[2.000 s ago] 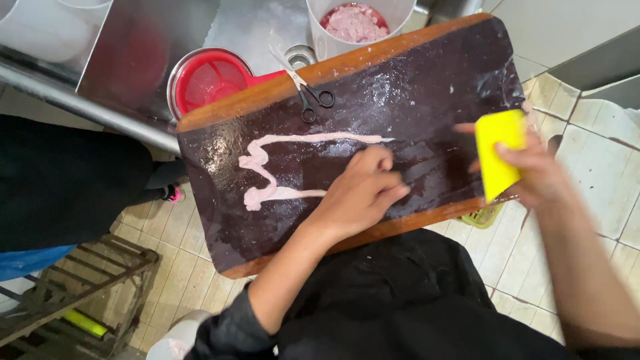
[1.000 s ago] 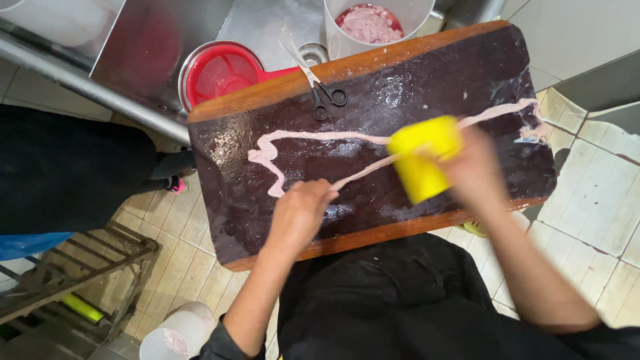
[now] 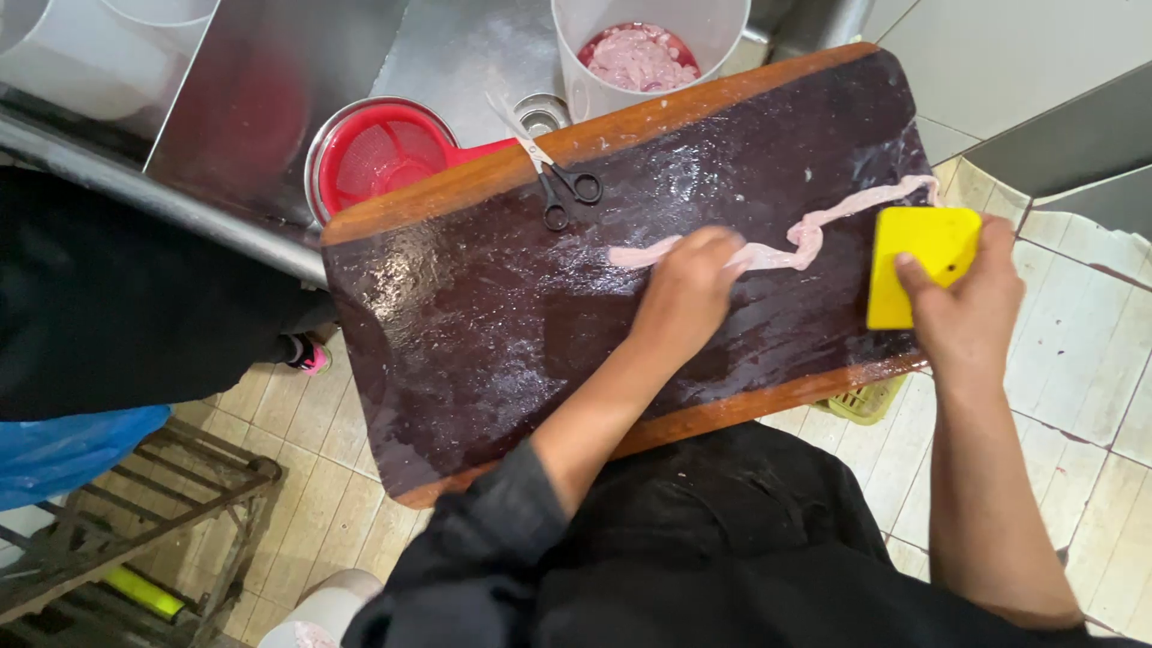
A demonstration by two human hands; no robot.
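Observation:
A dark wet board with orange-brown wooden edges [image 3: 486, 360] lies at a slant before me. My left hand [image 3: 691, 292] is closed on a pale pink strip of raw animal tissue [image 3: 774, 258], near its left end. From there the strip runs with a kink to the board's right edge. My right hand [image 3: 967, 292] holds a flat yellow plastic scraper [image 3: 922, 265] upright-looking over the right part of the board, beside the strip. Scissors with black handles [image 3: 560, 184] rest across the board's far edge, blades pointing away.
A red-handled strainer [image 3: 387, 153] sits in the steel sink [image 3: 450, 54] behind the board, beside a white tub [image 3: 585, 90] of pink tissue in red liquid. Another person in dark clothing [image 3: 126, 297] stands at left, above a metal rack [image 3: 180, 513]. A white bucket [image 3: 333, 603] is below.
The strip lay across the board's left part and now lies to the right. My left hand has moved right with it. The yellow scraper has moved from mid-board to the right end.

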